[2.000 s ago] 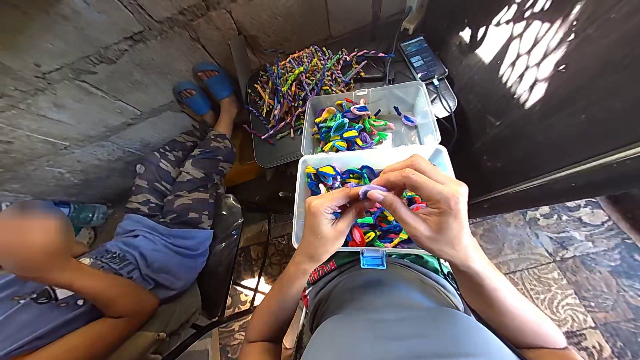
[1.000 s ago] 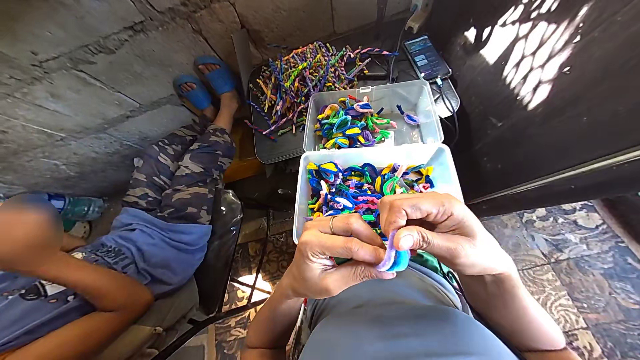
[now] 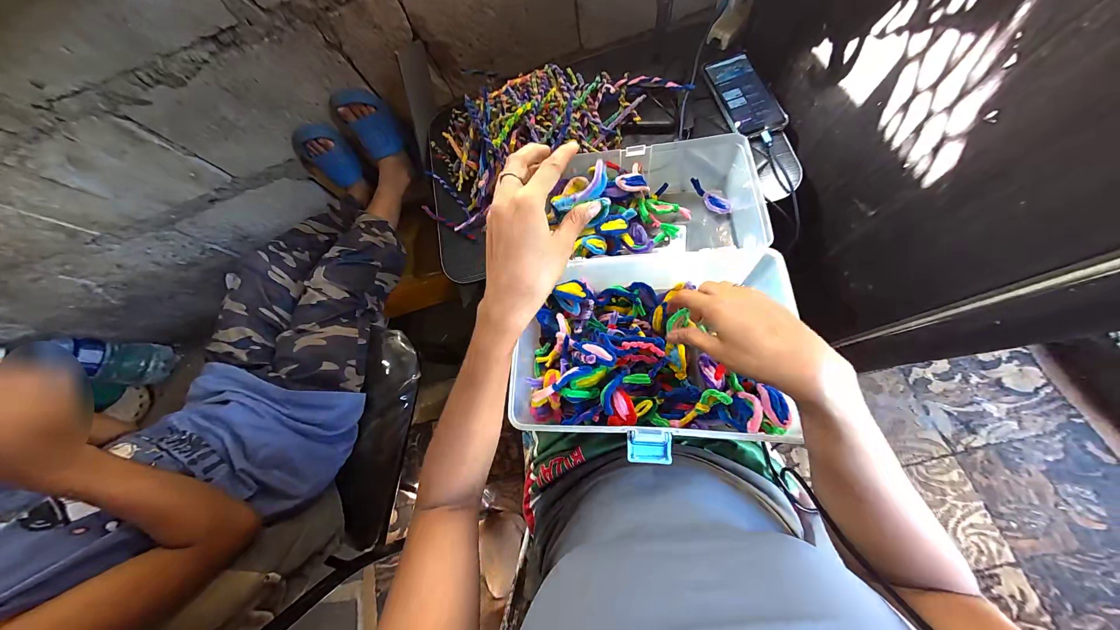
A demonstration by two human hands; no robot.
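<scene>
A hinged clear plastic box lies open on my lap. Its near half (image 3: pixel 516 394) holds many bent pieces of coloured fuzzy pipe cleaner (image 3: pixel 612 350); its lid half (image 3: pixel 759 192) holds fewer. My left hand (image 3: pixel 529 232), with a ring on one finger, is over the lid's left side, fingers spread around a light blue and purple loop (image 3: pixel 595 188); whether it still grips the loop is unclear. My right hand (image 3: pixel 757 337) reaches into the near half, its fingertips at green and yellow pieces (image 3: pixel 678 328), and the grip cannot be made out.
A dark tray (image 3: pixel 455 258) heaped with twisted pipe cleaners (image 3: pixel 542 114) stands behind the box. A phone (image 3: pixel 744 94) with a cable lies at the back right. Another person in camouflage trousers (image 3: pixel 297 306) sits at left. A dark panel (image 3: pixel 945 201) stands at right.
My hands were together near my waist with a light blue and purple piece between them. They have parted: the left moved up to the lid, the right to the near half of the box.
</scene>
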